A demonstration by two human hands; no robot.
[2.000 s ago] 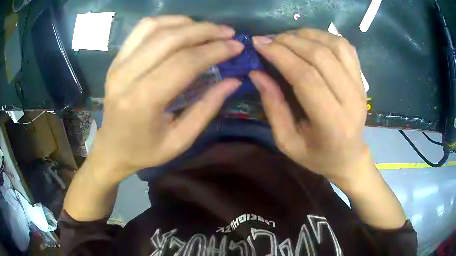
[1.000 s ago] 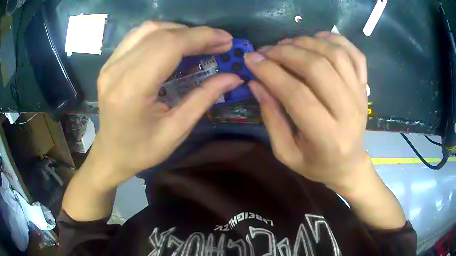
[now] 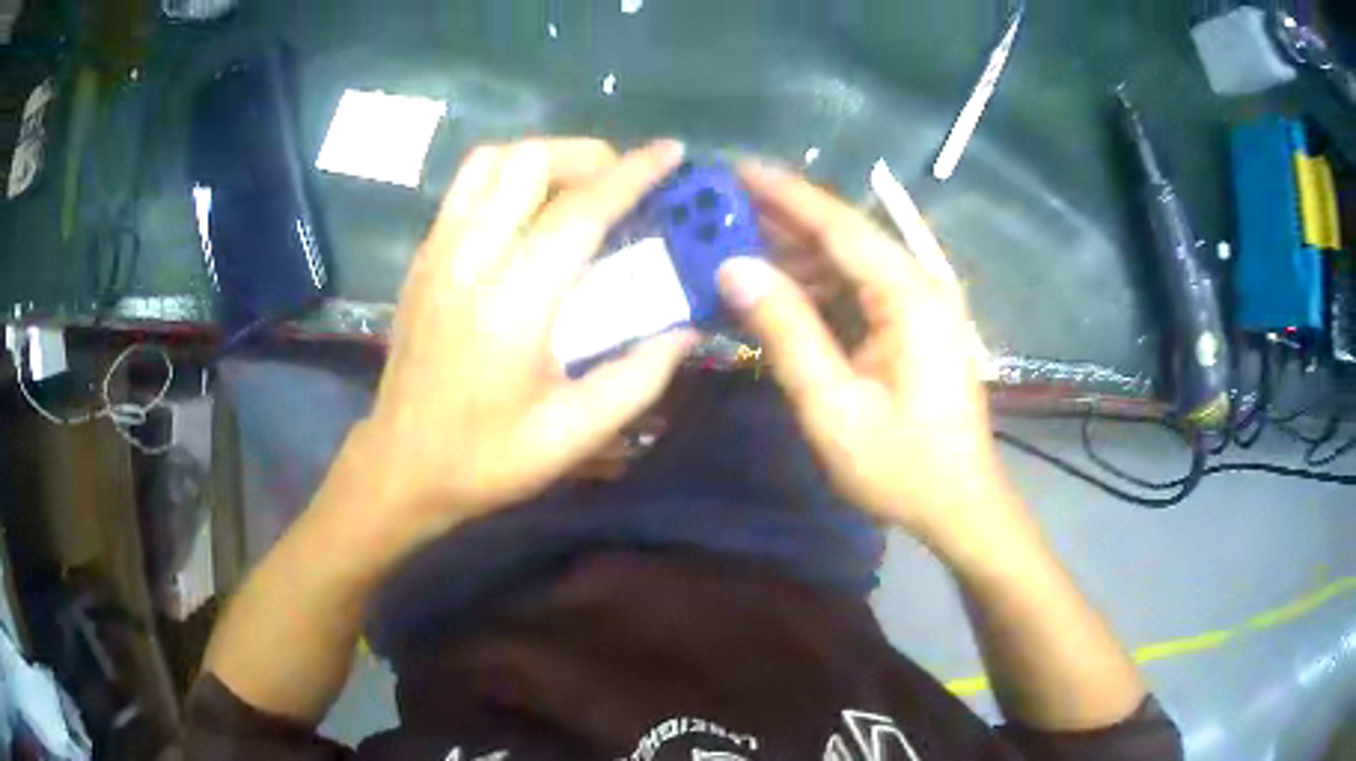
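A blue phone rear housing (image 3: 718, 223) with several dark round lens openings and a white label is held just above the bench's near edge. My left hand (image 3: 513, 320) is shut on its left part, fingers at the top edge and thumb at the lower edge. My right hand (image 3: 877, 350) is at the right end of the housing, its thumb on the face near the openings; its fingers are blurred and partly behind the housing. The picture is blurred.
On the dark green mat (image 3: 521, 75) lie a dark smartphone (image 3: 256, 193) and a white paper square (image 3: 381, 137) at left, and white strips (image 3: 979, 97) at right. A black electric screwdriver (image 3: 1175, 268) and a blue box with yellow (image 3: 1274, 223) stand further right, with cables below.
The view has shifted, bringing the screwdriver and blue box into the picture. The housing's white label shows more fully. My right fingers have moved from over the housing's right end towards its edge.
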